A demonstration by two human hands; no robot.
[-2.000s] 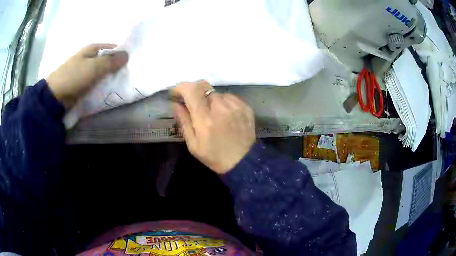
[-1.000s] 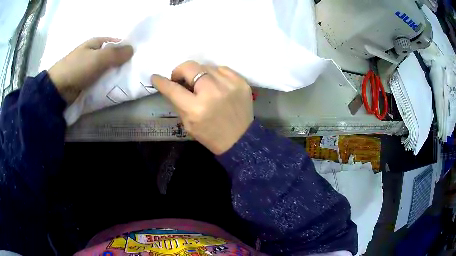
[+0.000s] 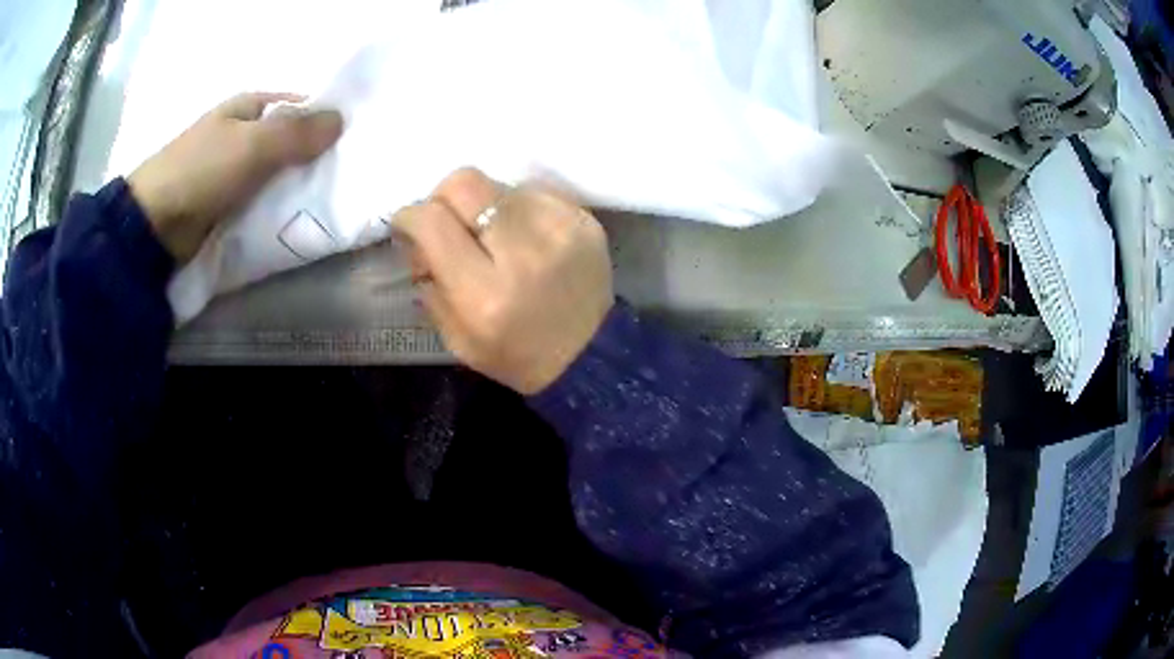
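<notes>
A large white garment panel (image 3: 515, 103) covers the table's upper left and middle, its lower edge slanting near the table's front edge. A drawn diamond outline shows on it between my hands. My left hand (image 3: 245, 155) grips the panel's left part, thumb on top of the cloth. My right hand (image 3: 509, 277), with a ring, is at the panel's lower edge, right of the diamond. Its thumb and index finger are pinched together at the cloth edge. Its palm is hidden, and a seam ripper cannot be made out in it.
The sewing machine (image 3: 953, 84) stands at the upper right. Red-orange scissors (image 3: 966, 251) lie below it, beside stacked cut pieces (image 3: 1062, 264). A measuring tape (image 3: 309, 344) runs along the front edge. A brown-orange taped package (image 3: 927, 386), lower white pieces (image 3: 921, 515) and a printed sheet (image 3: 1066, 509) are at the lower right.
My right hand has moved from the table edge up to the drawn marks, then slightly left and down. The panel's right corner lifted and settled. My left hand keeps its hold.
</notes>
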